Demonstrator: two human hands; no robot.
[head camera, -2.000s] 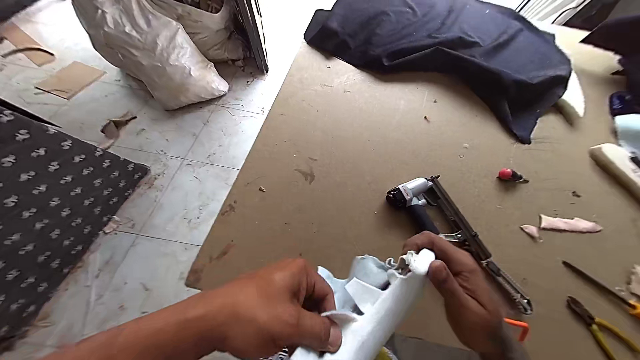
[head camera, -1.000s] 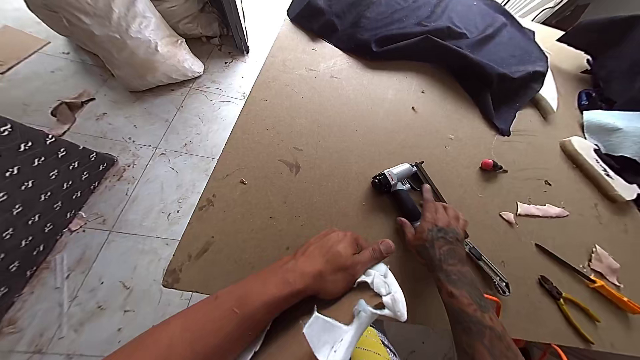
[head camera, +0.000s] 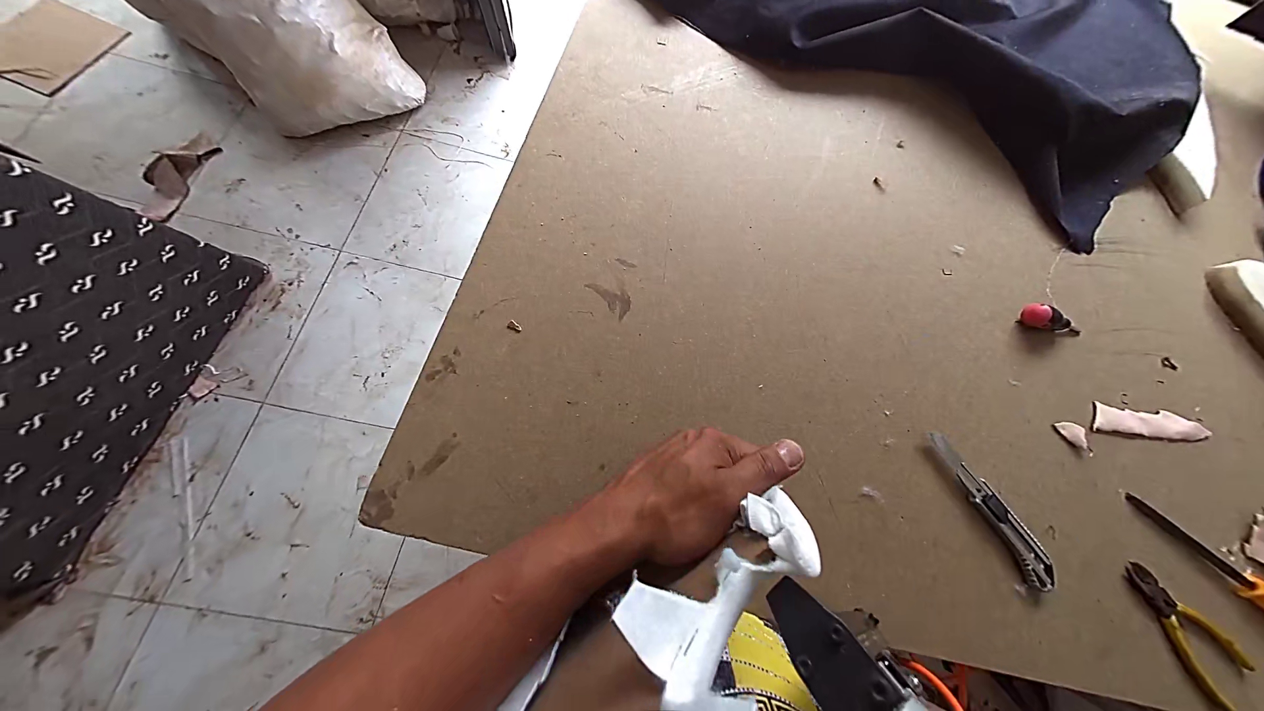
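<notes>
My left hand (head camera: 696, 494) is at the bottom center, curled over the far end of a curved piece with white covering (head camera: 726, 612); its thumb points right and its other fingers are mostly hidden. The piece slants down out of view, with a brown surface beside the white material. Close to its right side is the dark end of a pneumatic staple gun (head camera: 834, 647), cut off by the bottom edge. My right hand is out of view. A utility knife (head camera: 1002, 528) lies on the table to the right, its blade exposed.
The brown-topped table (head camera: 691, 286) bears dark cloth (head camera: 948, 59), a small red-and-black object (head camera: 1042, 318), pink scraps (head camera: 1150, 423), yellow-handled pliers (head camera: 1180, 622) and a pointed tool (head camera: 1190, 543). An orange hose (head camera: 933, 681) runs below its edge. Patterned fabric (head camera: 89, 346) and a stuffed sack (head camera: 306, 69) lie left.
The staple gun has left the tabletop and its dark end is now beside the white-covered piece. The utility knife shows where it lay. My right hand, on the gun one second ago, has gone from view.
</notes>
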